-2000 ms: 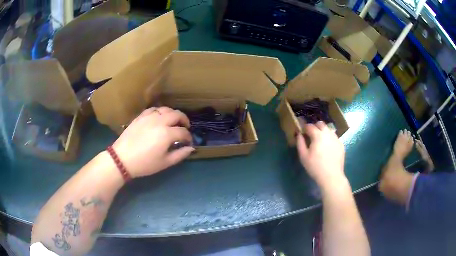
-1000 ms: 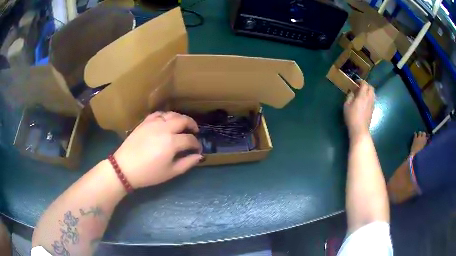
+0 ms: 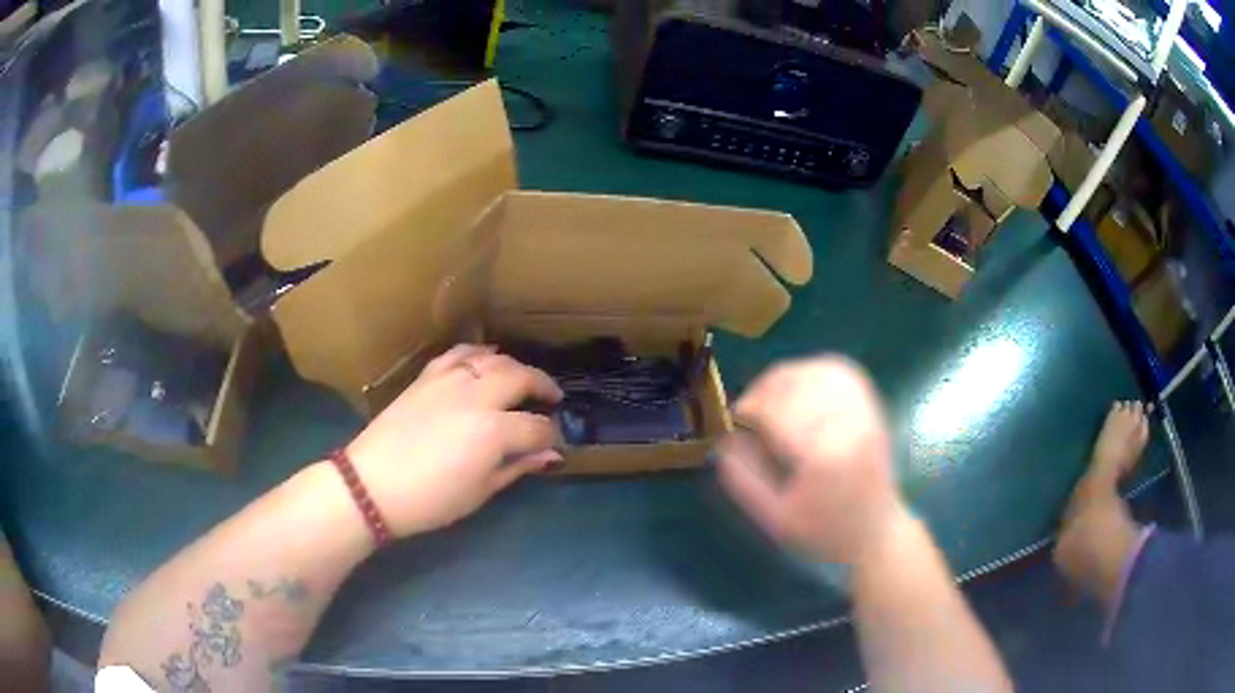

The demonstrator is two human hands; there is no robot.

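Note:
An open brown carton (image 3: 637,271) stands in front of me with its lid up. Inside lie a coiled black cable (image 3: 610,386) at the back and a dark adapter block (image 3: 647,424) at the front. My left hand (image 3: 467,440) rests over the carton's left end, fingers bent at its front wall; whether it holds anything inside is hidden. My right hand (image 3: 799,454), blurred, is beside the carton's right end, thumb and fingers apart, with nothing visible in it.
Another open carton with its lid raised (image 3: 400,224) stands close on the left, and one with bagged items (image 3: 230,399) further left. A black radio-like unit (image 3: 772,102) is at the back. Small cartons (image 3: 935,244) stand back right. A coworker's hand (image 3: 1104,487) is at the right table edge.
The right-hand carton was moved away to the back right. My right hand has let it go and come back beside the middle carton. My left hand has stayed at that carton.

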